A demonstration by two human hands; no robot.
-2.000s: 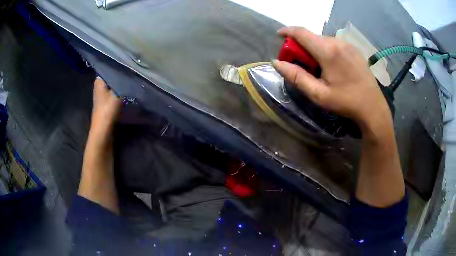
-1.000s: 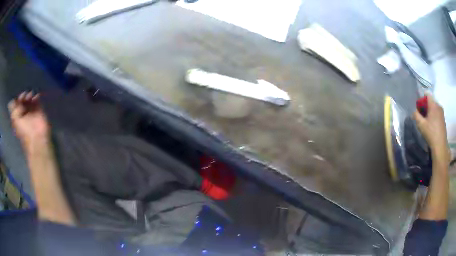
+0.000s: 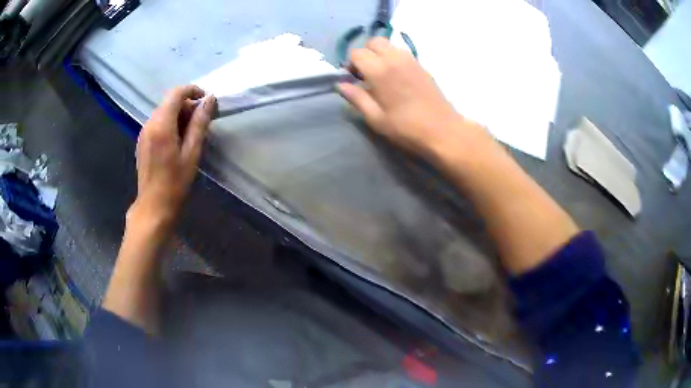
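A narrow grey strip is stretched between my two hands above the grey ironing table. I cannot tell whether it is folded fabric, the template or both. My left hand pinches its left end between thumb and fingers. My right hand pinches its right end. A pile of white pressed strips lies just behind it, partly hidden by the strip and my left hand. The scissors' dark green loop handles show just beyond my right fingers, beside the large white fabric stack.
The beige interlining stack lies right of the white stack. The iron is cut off at the right edge. A crumpled pale cloth lies far right. The table's padded front edge runs diagonally. A blue bin of scraps stands at left.
My right hand has let go of the iron, now at the right edge, and moved left. Both hands now hold a strip at the far left. The view has shifted left.
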